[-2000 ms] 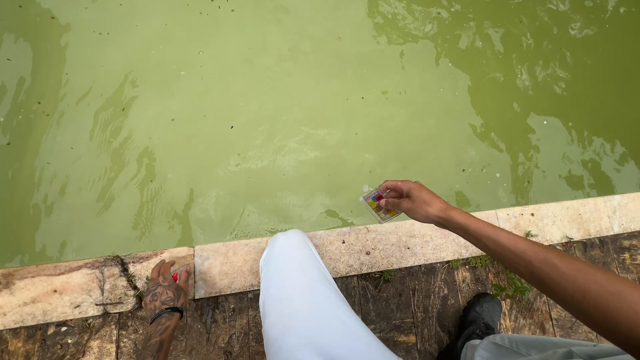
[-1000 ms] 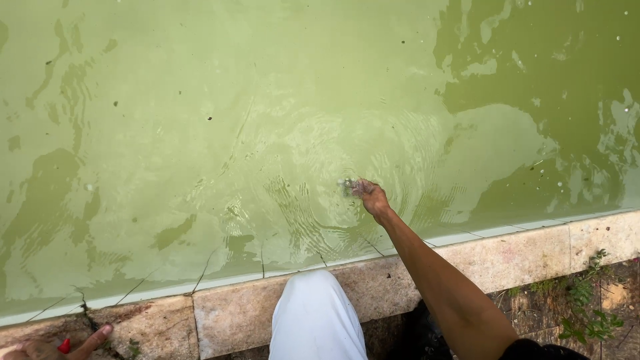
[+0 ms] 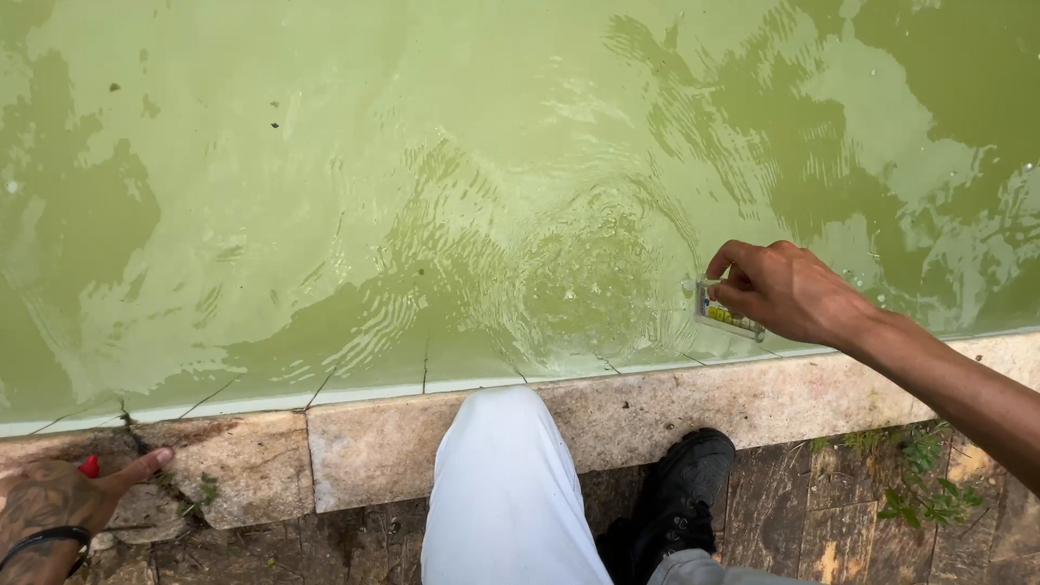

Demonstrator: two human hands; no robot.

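My right hand point(image 3: 784, 288) grips a small clear plastic case point(image 3: 727, 313) with coloured pieces or print on it, holding it tilted just above green pool water point(image 3: 585, 276). Ripples spread in the water to its left. At the lower left my left hand point(image 3: 61, 504), tattooed and with a black wristband, rests on the stone edge. A small red object point(image 3: 89, 465) shows between its thumb and fingers; how firmly it is held is hidden.
A pale stone coping point(image 3: 382, 443) borders the pool, cracked near my left hand. My knee in white trousers point(image 3: 504, 487) and a black boot point(image 3: 691, 487) are beside it. Weeds point(image 3: 930, 487) grow among worn paving slabs at the right.
One second ago the right hand held the case at the water's surface amid ripples; now the case is lifted out and farther right. The left hand stays by the stone edge.
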